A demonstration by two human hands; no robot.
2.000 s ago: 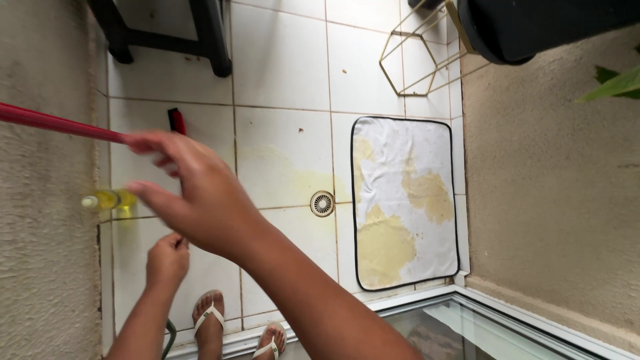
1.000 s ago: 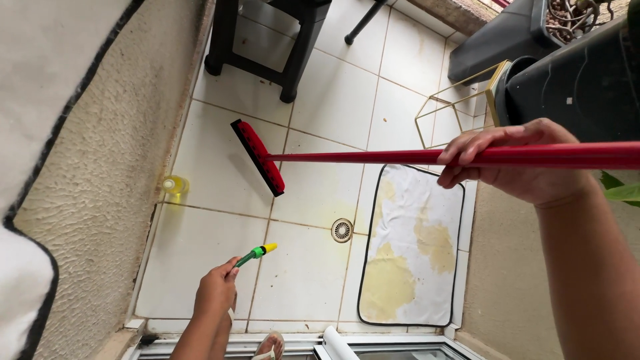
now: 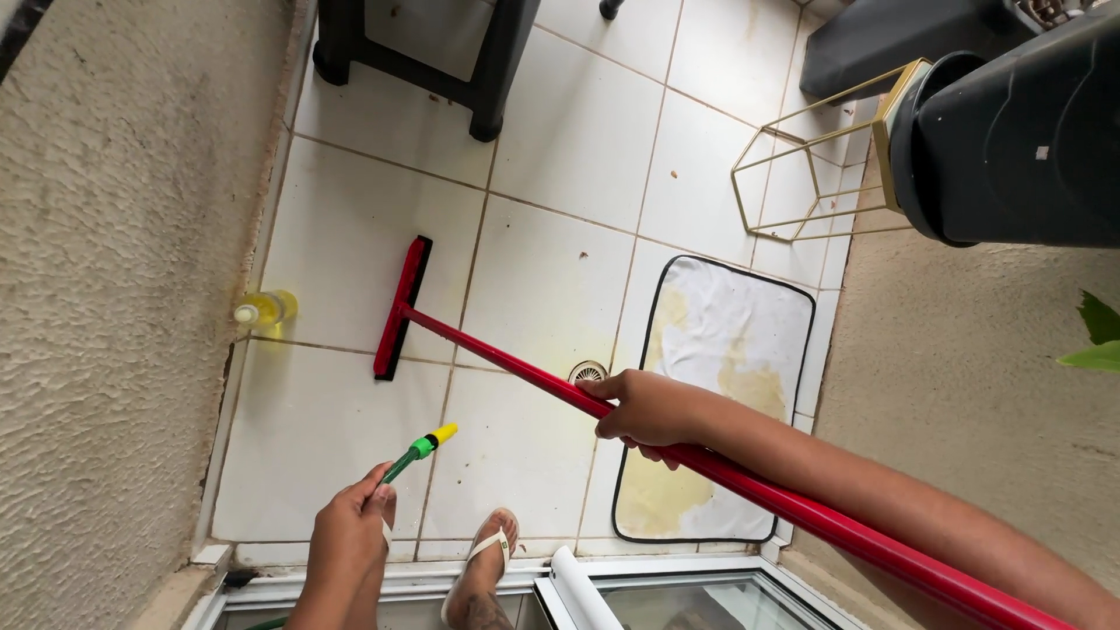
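My left hand [image 3: 348, 518] grips a green garden hose [image 3: 399, 465] just behind its yellow-tipped nozzle [image 3: 444, 434], which points up and right over the tiles. No water shows at the tip. My right hand [image 3: 643, 411] is closed around the red pole [image 3: 525, 372] of a floor squeegee. The squeegee's red and black head [image 3: 403, 308] rests on the white tiled floor at left of centre. A round metal floor drain [image 3: 587, 373] lies partly behind my right hand. A white mat [image 3: 713, 315] with black edging and yellowish wet patches lies beneath my right forearm.
A bottle of yellow liquid [image 3: 268, 308] stands by the left wall. A black stool [image 3: 411, 70] is at the top, with a gold wire plant stand [image 3: 809, 144] and black planters [image 3: 1032, 140] at right. A sliding-door track [image 3: 420, 573] runs along the bottom, near my sandalled foot [image 3: 490, 547].
Two seconds ago the squeegee pole was at far left by my raised right hand. Since one second ago, my right hand has moved lower and the squeegee head has turned more upright in view.
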